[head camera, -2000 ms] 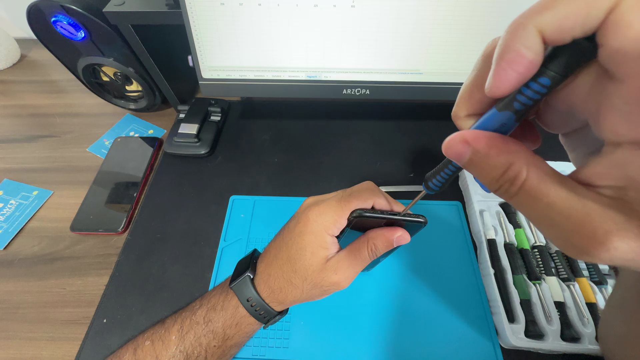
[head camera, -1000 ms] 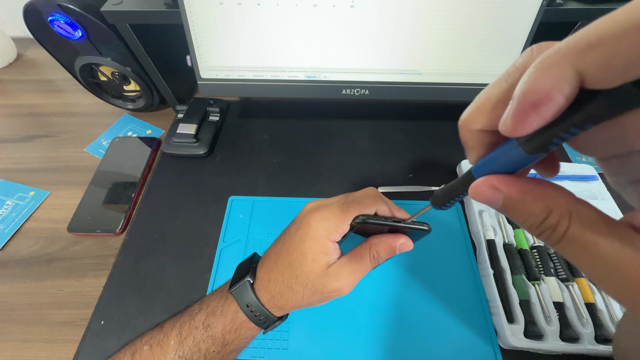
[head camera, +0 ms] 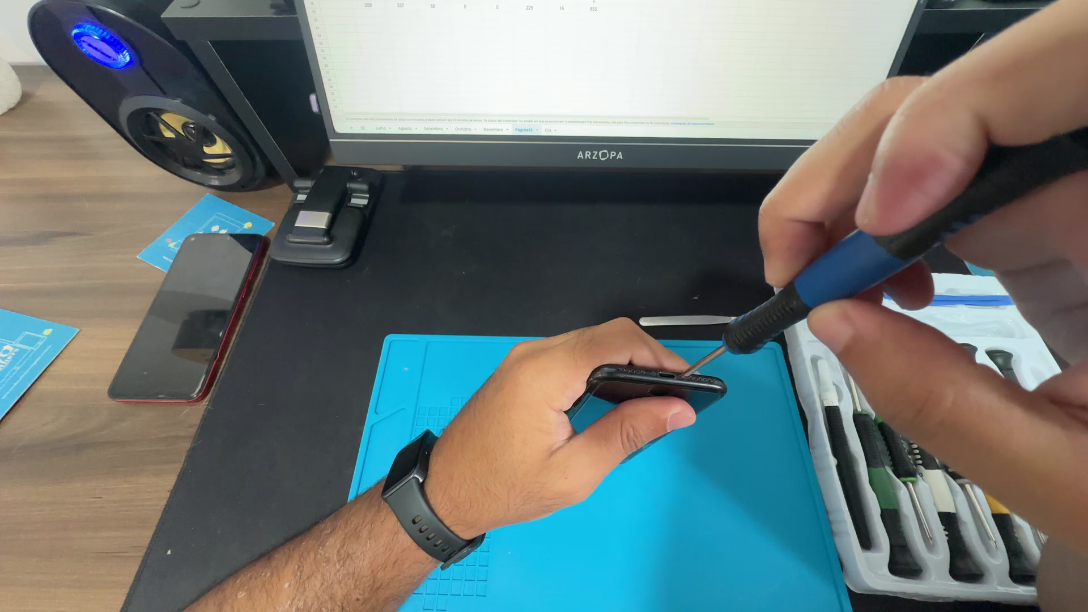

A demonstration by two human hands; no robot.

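My left hand [head camera: 544, 425], with a black smartwatch on its wrist, grips a black smartphone [head camera: 629, 385] above the blue silicone work mat [head camera: 680, 527]. The phone's narrow bottom edge is turned up towards the camera. In my right hand [head camera: 926, 280] is a blue-and-black precision screwdriver [head camera: 850, 270], slanting down to the left. Its thin metal tip meets the phone's edge beside the port; the exact contact point is too small to make out. Part of the phone's body is hidden by my left fingers and thumb.
A white plastic tray [head camera: 884, 569] of precision screwdrivers lies to the right. Behind the blue mat is a flat metal tool [head camera: 684, 321]. A second smartphone [head camera: 191, 323], blue cards [head camera: 30, 357], a black folding stand [head camera: 327, 225] and a speaker [head camera: 170, 102] are left. A monitor [head camera: 544, 153] stands behind.
The right hand and screwdriver have shifted slightly, and the handle lies at a lower slant than two seconds ago. My left hand keeps hold of the phone in nearly the same place.
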